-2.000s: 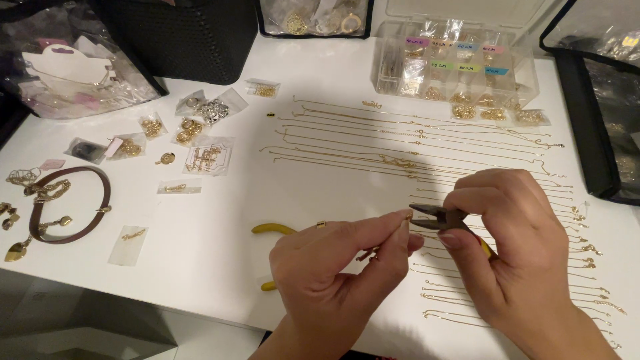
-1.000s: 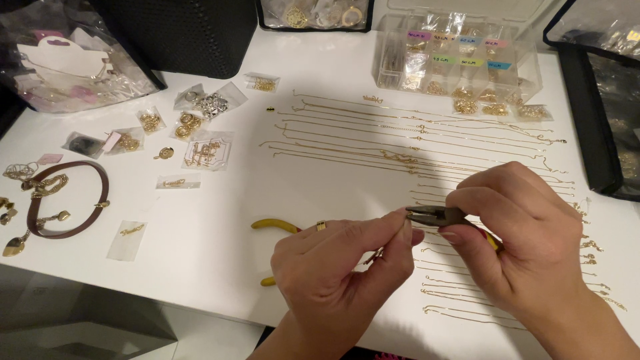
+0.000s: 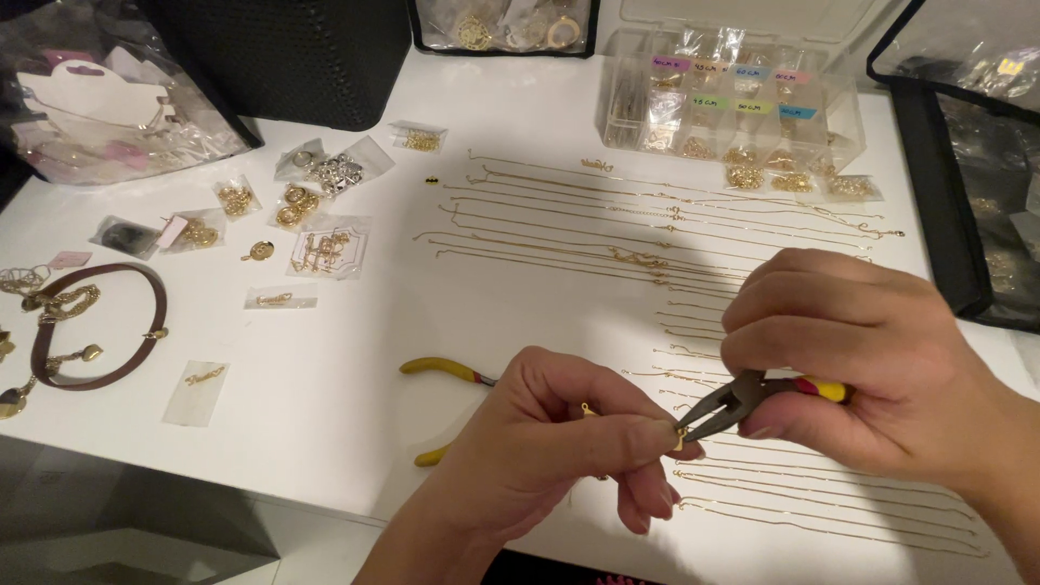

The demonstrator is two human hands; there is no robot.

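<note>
My left hand (image 3: 569, 439) pinches a small gold jewellery piece (image 3: 680, 439) between thumb and forefinger; more gold shows behind the fingers. My right hand (image 3: 845, 366) grips jewellery pliers (image 3: 735, 404) with yellow and red handles, their dark jaws slightly apart around the top of the gold piece. Whether the jaws clamp it cannot be told. Behind my left hand lies a second pair of yellow-handled pliers (image 3: 443, 368), its head hidden. Thin gold chains (image 3: 561, 210) lie in rows beyond and beneath my hands.
A divided clear plastic box (image 3: 731, 138) with coloured labels stands at the back right. Small bags of gold findings (image 3: 329, 248) lie left of the chains. A brown cord loop (image 3: 158, 301) with charms is at the far left. Black-edged clear pouches (image 3: 951, 219) flank the white table (image 3: 341, 455).
The pliers' jaws, closer together a second ago, are now spread a little at the gold piece. My left hand keeps its pinch in nearly the same place.
</note>
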